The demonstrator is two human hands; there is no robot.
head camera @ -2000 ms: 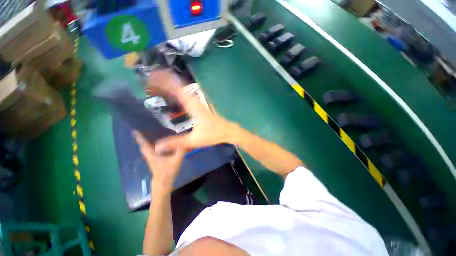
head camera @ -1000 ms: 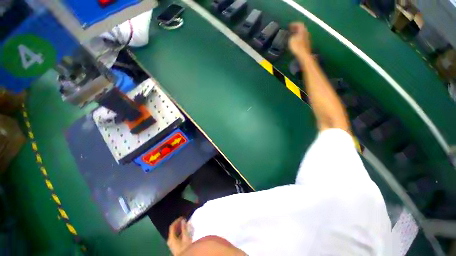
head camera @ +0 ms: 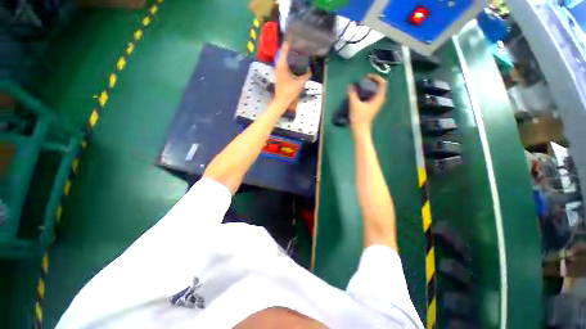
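My left hand (head camera: 289,80) is at the machine, closed around a dark housing (head camera: 298,63) below the metal press head (head camera: 310,32). The orange-brown and black fixture (head camera: 290,110) stands on the perforated base plate (head camera: 253,101), partly hidden by my left hand and forearm. My right hand (head camera: 366,103) holds another dark housing (head camera: 367,88) over the green surface beside the bench. A dark oblong piece (head camera: 342,114) shows just left of my right hand; whether it is part of the held housing is unclear.
The dark bench top (head camera: 209,106) is left of the plate. A row of dark housings (head camera: 439,124) lies on the green conveyor (head camera: 475,212) at right, behind hazard tape (head camera: 426,218). The blue control box (head camera: 421,22) hangs above. A green rack (head camera: 54,167) stands at left.
My right hand has come back from the conveyor row with a housing. My left hand has moved from beside my body up to the fixture area. The view has turned.
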